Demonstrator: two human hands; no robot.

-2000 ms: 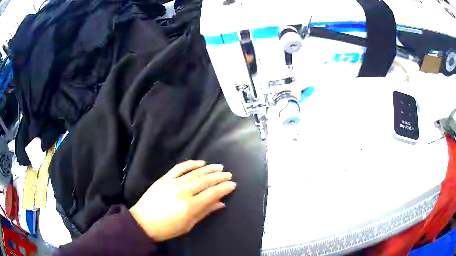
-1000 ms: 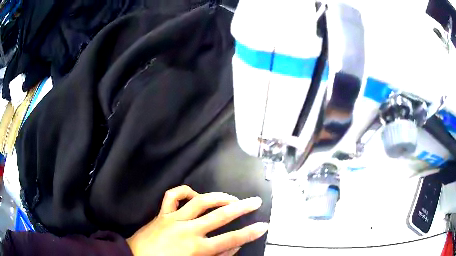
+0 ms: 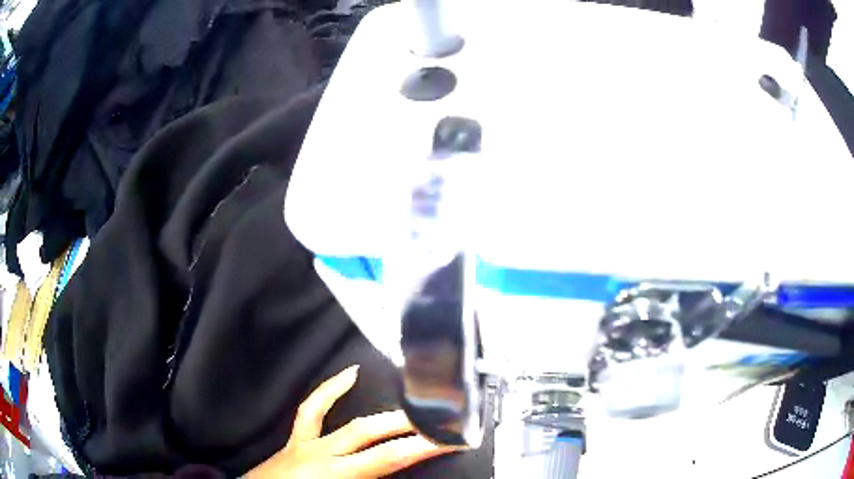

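A black cloth (image 3: 243, 327) lies in loose folds left of the sewing machine head, with a thin speckled line along one edge. The white machine head (image 3: 571, 187) with a blue stripe fills the middle and right. A shiny curved guard (image 3: 435, 346) hangs at its front. My left hand (image 3: 328, 451) lies on the cloth at the bottom, fingers spread, its fingertips partly hidden by the guard and its wrist cut off by the lower edge. The needle and presser foot cannot be made out. My right hand is not in view.
A heap of black cloth (image 3: 75, 112) lies behind at the left. A ribbed dial (image 3: 639, 388) sits on the head's front, with a blue-marked ribbed knob (image 3: 565, 454) below. A small black device with a white rim (image 3: 799, 416) lies on the table at the right.
The view has moved in over the machine head, which now covers much more of the picture. My left hand shows lower, its thumb spread away from the fingers, and stays on the cloth.
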